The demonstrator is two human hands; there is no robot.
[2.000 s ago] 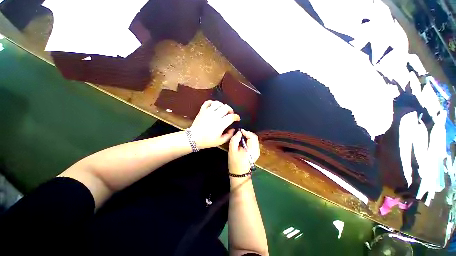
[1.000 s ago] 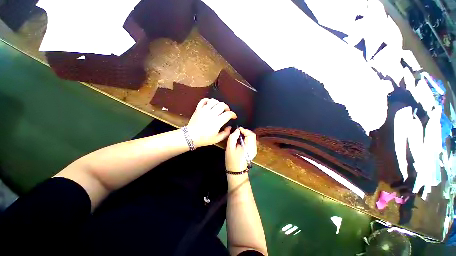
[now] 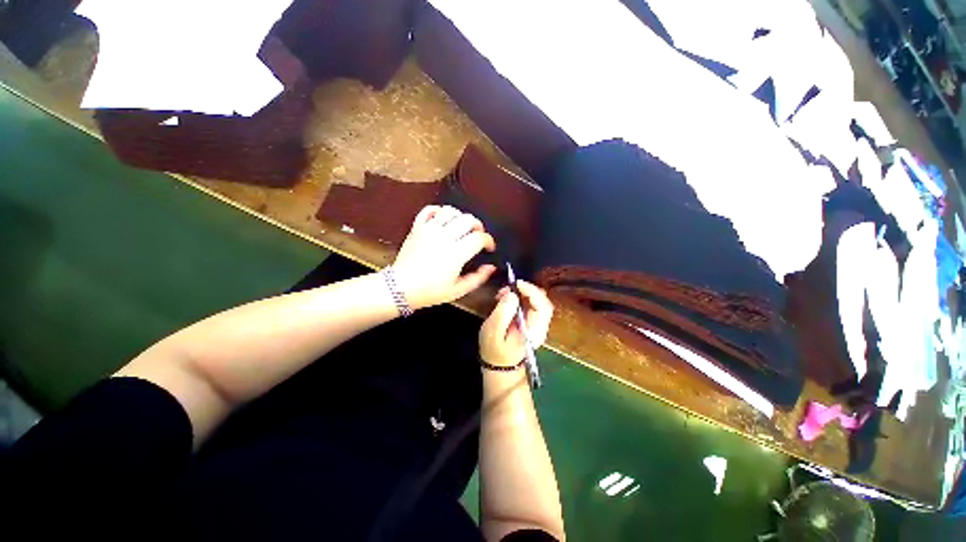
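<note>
My left hand [image 3: 440,254], with the metal bracelet, rests at the table edge on dark fabric, fingers bent; what lies under its fingertips is too dark to tell. My right hand [image 3: 515,326], with the dark beaded bracelet, holds a thin pen-like marking pen [image 3: 524,337], its tip up towards the dark cloth. A thick bundle of cut pieces [image 3: 646,228], black on top with red-brown layered edges, lies just right of my hands. A small red-brown cut-piece stack [image 3: 381,205] lies flat left of my left hand.
Tall dark cut blocks with glaring white paper [image 3: 185,53] stand at the back left and far side. White offcuts [image 3: 858,296] and a pink scrap [image 3: 826,419] lie at the right. A round wire-like object [image 3: 824,515] is beyond the table corner, above green floor.
My right hand has moved slightly away from my left, and the pen now shows more fully, tilted across the fingers. My left hand has shifted a little left.
</note>
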